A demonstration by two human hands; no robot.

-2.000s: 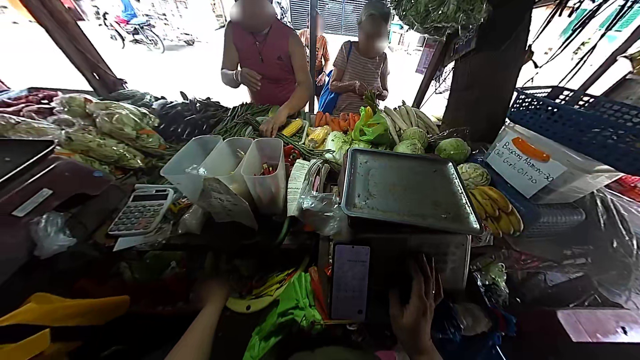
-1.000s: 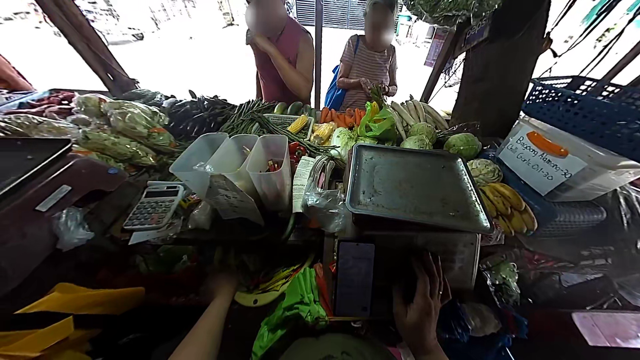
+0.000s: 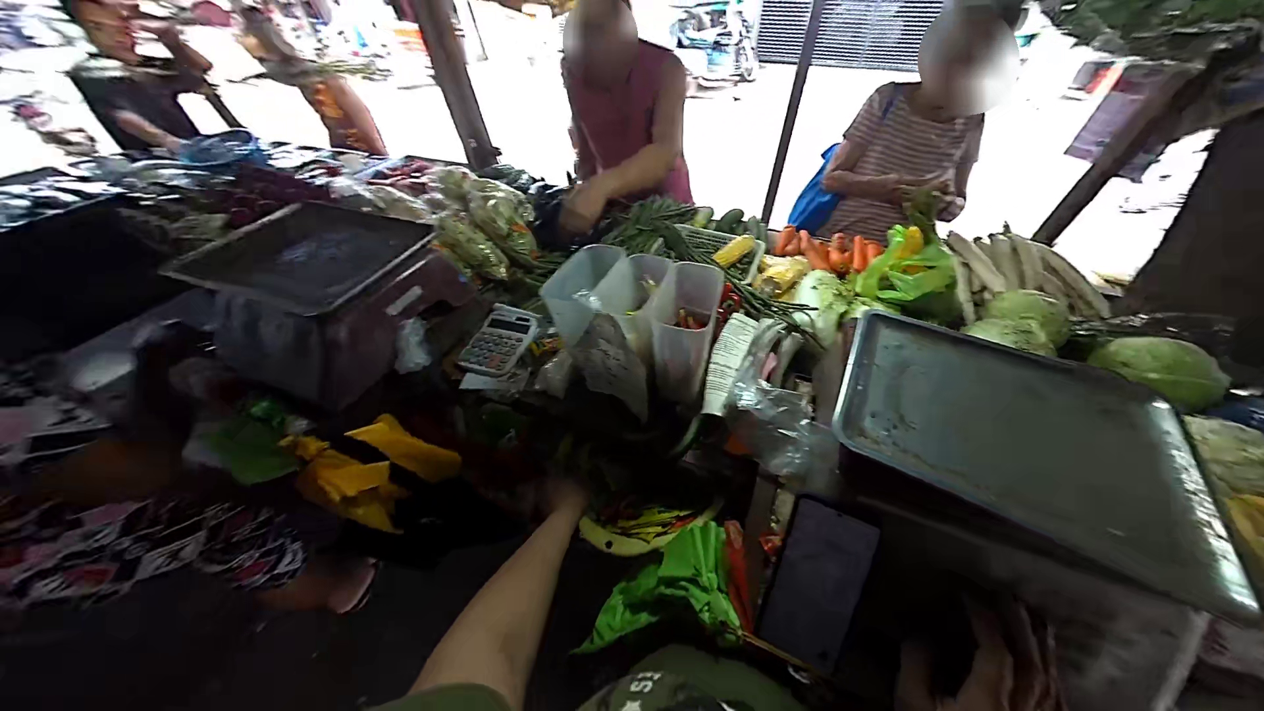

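My left hand [image 3: 555,482] reaches down into shadow under the stall counter, left of a tray of long peppers [image 3: 647,525]; its fingers are too dark to make out. At the lower right my right hand [image 3: 978,657] is beside the weighing scale with a metal pan [image 3: 1017,444], its fingers dim and spread. Between the hands are a phone [image 3: 818,583] with a dark screen and a green plastic bag [image 3: 681,583]. Clear plastic bins [image 3: 686,331], a calculator [image 3: 501,341] and a crumpled clear bag [image 3: 780,425] stand on the counter ahead.
A second scale [image 3: 306,252] stands at the left, yellow plastic bags [image 3: 370,469] below it. Cabbages [image 3: 1160,370], carrots [image 3: 839,252], corn [image 3: 734,251] and bagged vegetables [image 3: 484,212] cover the counter. Across it, one person [image 3: 632,128] reaches over produce; another person [image 3: 908,158] stands at the right.
The view has swung left. The person in the sleeveless top, whose hand was raised to the face one second ago, now reaches down to the produce. The phone screen, lit two seconds ago, is now dark.
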